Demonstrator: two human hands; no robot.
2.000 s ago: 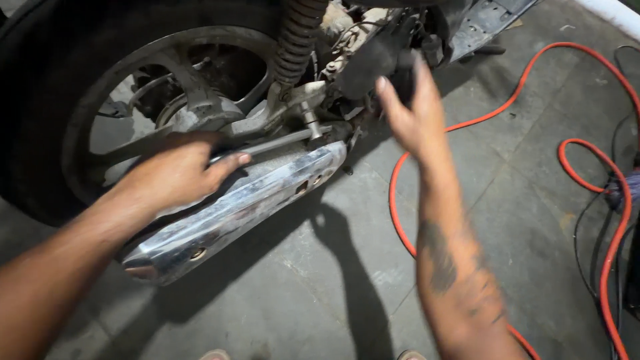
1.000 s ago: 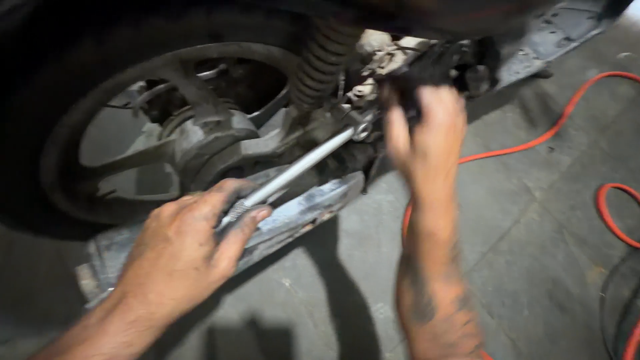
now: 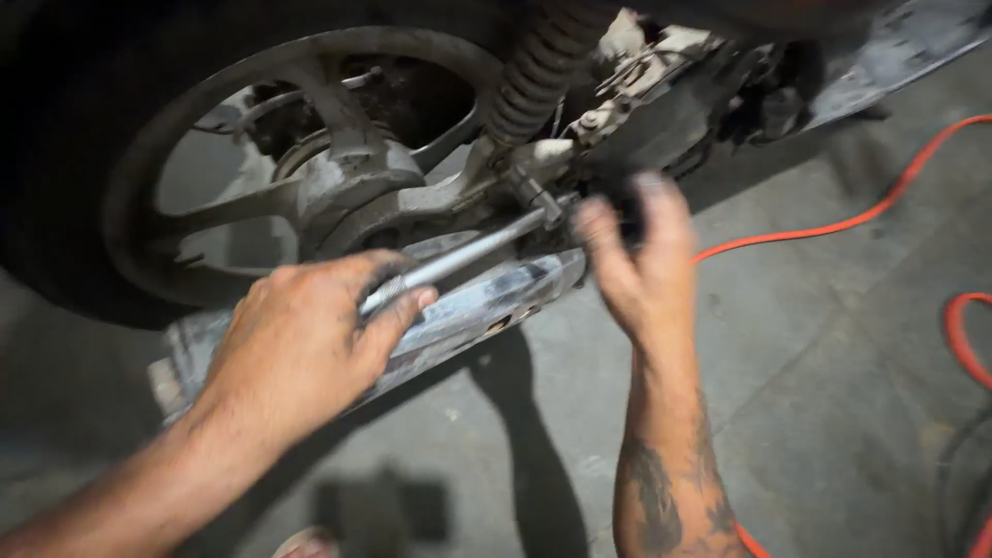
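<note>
My left hand (image 3: 310,333) grips the knurled handle of a metal ratchet wrench (image 3: 473,248). The wrench slants up to the right, with a socket and extension (image 3: 533,188) at its head, close below the coil-spring shock absorber (image 3: 542,74). Just right of the wrench head, my right hand (image 3: 647,248) has thumb and fingers around a dark, blurred part; whether it grips that part I cannot tell. Behind the wrench is the swingarm (image 3: 434,198) beside the cast rear wheel (image 3: 341,128). A scuffed chrome exhaust heat shield (image 3: 465,310) lies below the wrench.
An orange hose or cable (image 3: 821,231) curves over the grey tiled floor (image 3: 814,349) at the right. Along the top right runs a scuffed metal panel (image 3: 899,62) of the motorcycle. A foot (image 3: 306,542) shows at the bottom edge.
The wrench handle, held in my left hand throughout, has shifted its angle. My right hand stays near the dark part to the right. The view has moved closer to the wheel.
</note>
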